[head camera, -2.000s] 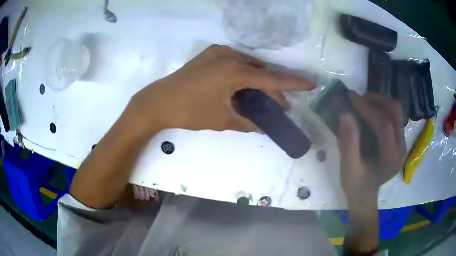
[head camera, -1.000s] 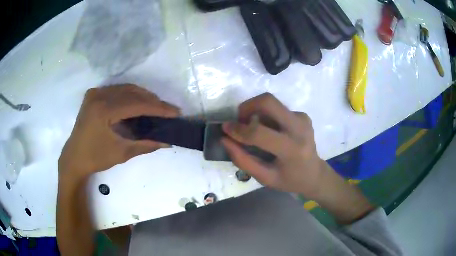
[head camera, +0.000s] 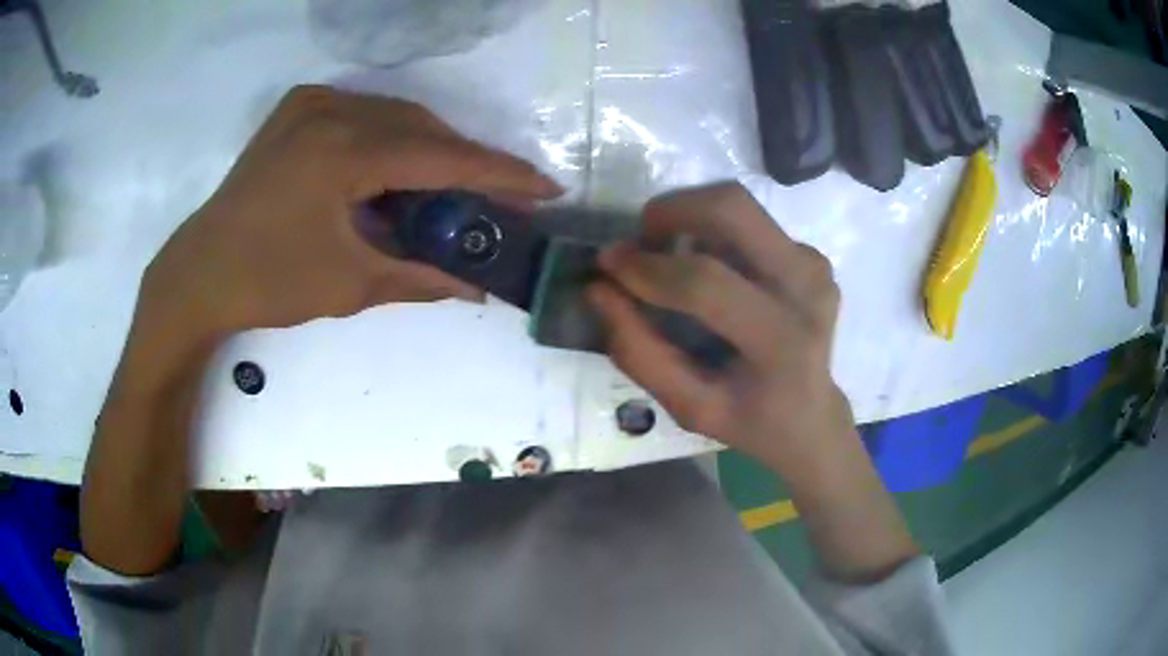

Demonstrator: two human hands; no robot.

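My left hand (head camera: 320,212) grips a dark plastic housing (head camera: 468,241) by its left end, over the white bench. A shiny round spot faces up on it. My right hand (head camera: 737,314) is blurred and holds a grey-green sanding block (head camera: 566,295) with a teal edge at the housing's right end. The block hides that end, so I cannot tell exactly where they touch. A dark strip shows under my right fingers.
Several dark housings (head camera: 871,96) lie grouped at upper right. A yellow utility knife (head camera: 961,244), a red tool (head camera: 1050,147) and a thin-handled tool (head camera: 1127,244) lie right. A white cloth (head camera: 404,26) is at top. Blue bins (head camera: 929,442) stand below the bench.
Since a second ago the view has shifted. The housing now shows its shiny round spot. Two seconds ago the housing and block were apart; now the block is at the housing's end.
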